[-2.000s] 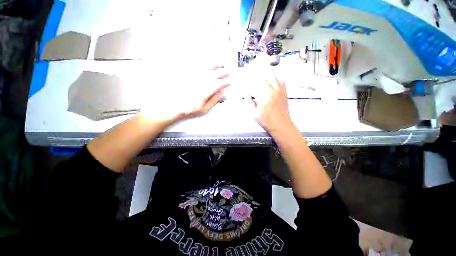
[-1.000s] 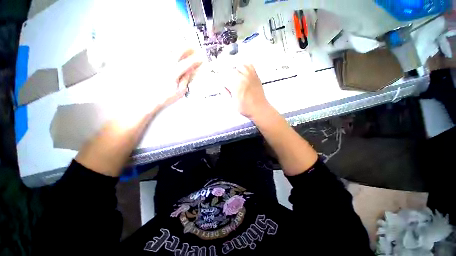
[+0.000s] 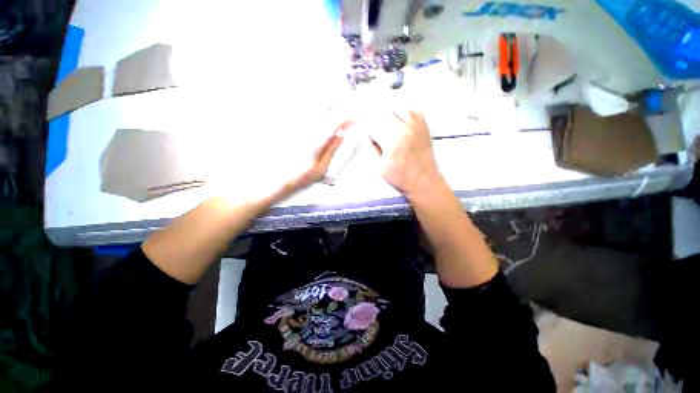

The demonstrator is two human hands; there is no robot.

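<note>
My left hand (image 3: pixel 331 150) and my right hand (image 3: pixel 403 150) are close together on the white table, just in front of the needle area (image 3: pixel 372 65). Strong glare bleaches both hands' fingers. A pale, bleached piece (image 3: pixel 343 159) shows between the hands; its outline is partly lost, and whether the fingers grip it is unclear. Paler taupe pieces lie flat at the left: one (image 3: pixel 143 69) and another (image 3: pixel 77 90) at the back, and a larger group (image 3: pixel 142 163) nearer the front edge. A darker brown stack (image 3: pixel 606 140) lies at the right.
Orange-red and black snips (image 3: pixel 508 63) lie right of the needle. The machine head (image 3: pixel 568 23) with its blue control panel (image 3: pixel 668 34) fills the upper right. White scraps (image 3: pixel 606 100) lie behind the brown stack. Ruler tape (image 3: pixel 330 215) runs along the front edge. Pale scraps (image 3: pixel 622 380) are at lower right.
The camera view has tilted and shifted between frames. My left hand has come back from beside the needle, nearer the front edge and my right hand. A pale piece now shows between them.
</note>
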